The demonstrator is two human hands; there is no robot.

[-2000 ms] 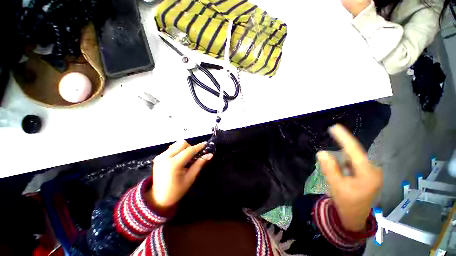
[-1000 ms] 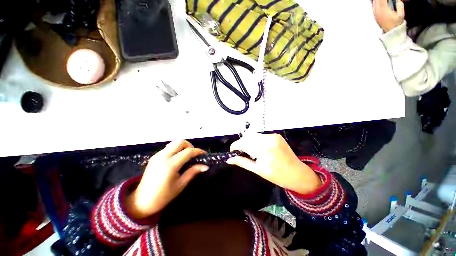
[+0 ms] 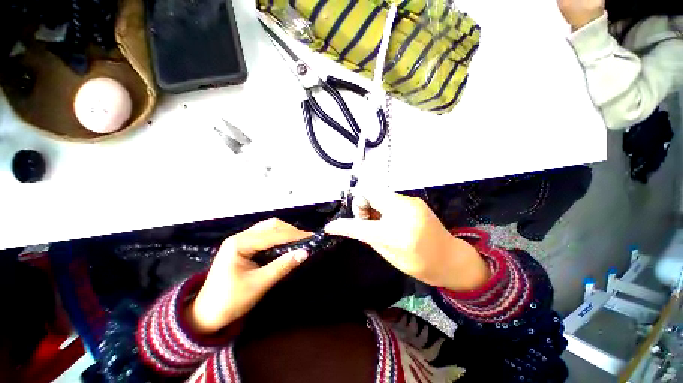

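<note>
A glossy black beaded strap (image 3: 305, 244) runs between my hands just below the table edge. My left hand (image 3: 243, 269) pinches it between thumb and fingers. My right hand (image 3: 401, 238) closes on its other end, fingertips bent together; whether they also pinch a needle cannot be told. A narrow white tape (image 3: 385, 51) comes from the yellow striped pouch (image 3: 359, 37) across the scissors toward the strap. A thin dotted string hangs beside the tape. The large black-handled scissors (image 3: 327, 106) lie on the table beyond my right hand. Black cloth covers my lap.
The white table (image 3: 195, 179) holds small pale snips (image 3: 233, 136), a black round cap (image 3: 29, 165), a black smartphone (image 3: 196, 45) and a tan basket (image 3: 139, 52) with a pale pink ball (image 3: 102, 105). Another person's sleeve (image 3: 618, 75) is at upper right. A white metal frame (image 3: 610, 314) stands lower right.
My right hand came from open and apart, at the right, to the strap. Since the last earlier frame, it has stayed on the strap and both hands have drawn closer together.
</note>
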